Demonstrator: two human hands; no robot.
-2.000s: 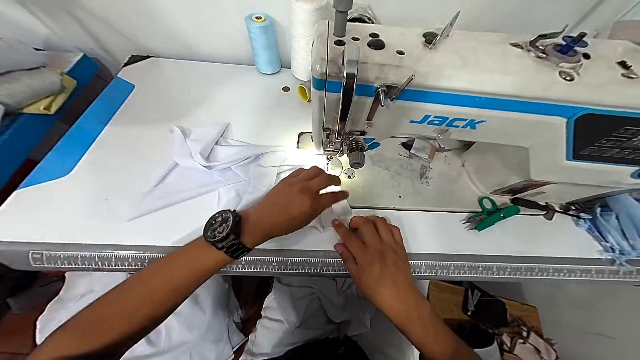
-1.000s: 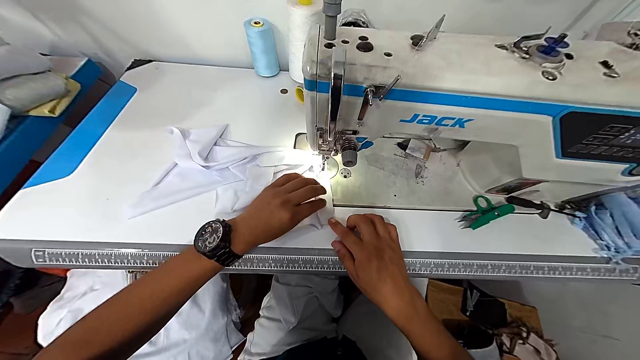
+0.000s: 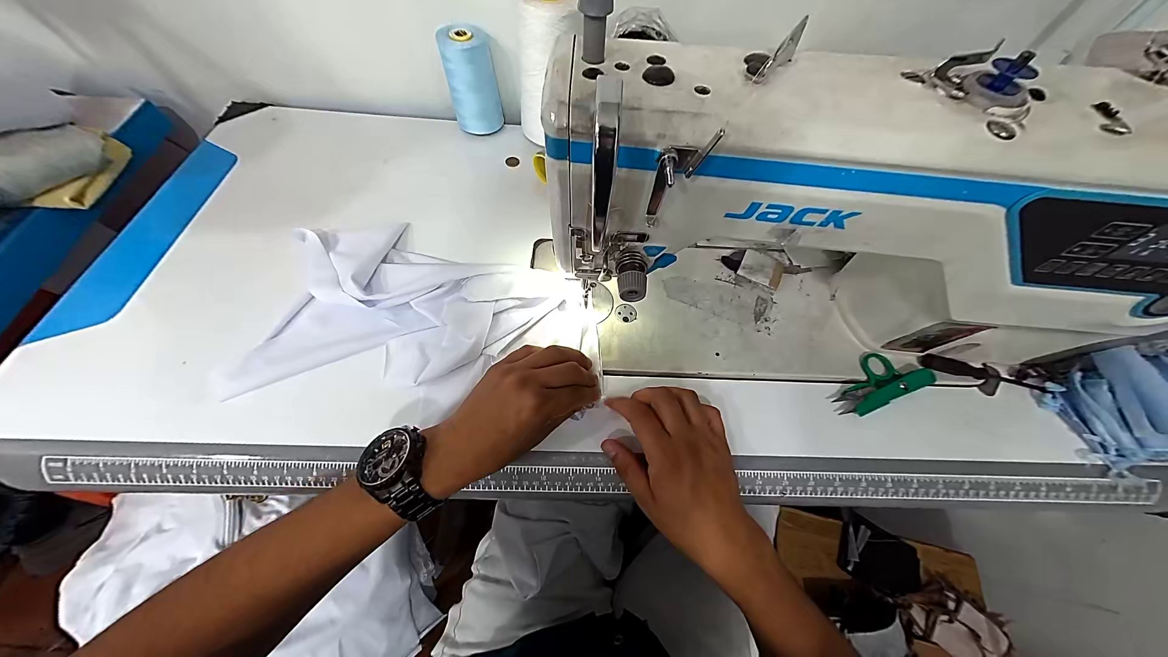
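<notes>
White fabric (image 3: 438, 315) lies in loose folds on the table, its right part running under the lit needle area of a Jack sewing machine (image 3: 785, 164). My left hand (image 3: 525, 401), with a black watch on the wrist, pinches the fabric's near edge between thumb and fingers, below the needle. Just right of it, my right hand (image 3: 675, 447) rests at the table's front with its fingers apart and the index fingertip close to the cloth edge; whether it touches the cloth cannot be told. The presser foot is washed out by the lamp.
Green thread snips (image 3: 881, 385) and a dark-handled tool (image 3: 954, 368) lie right of my hands, near light blue fabric strips (image 3: 1118, 401). Behind the table's work area stand a blue thread cone (image 3: 470, 82) and a white one (image 3: 545, 64). A ruler strip (image 3: 228, 473) lines the front edge.
My left hand has moved from beside the presser foot toward the table's front edge, near my right fingertips. The loose fabric at the left has hardly moved.
</notes>
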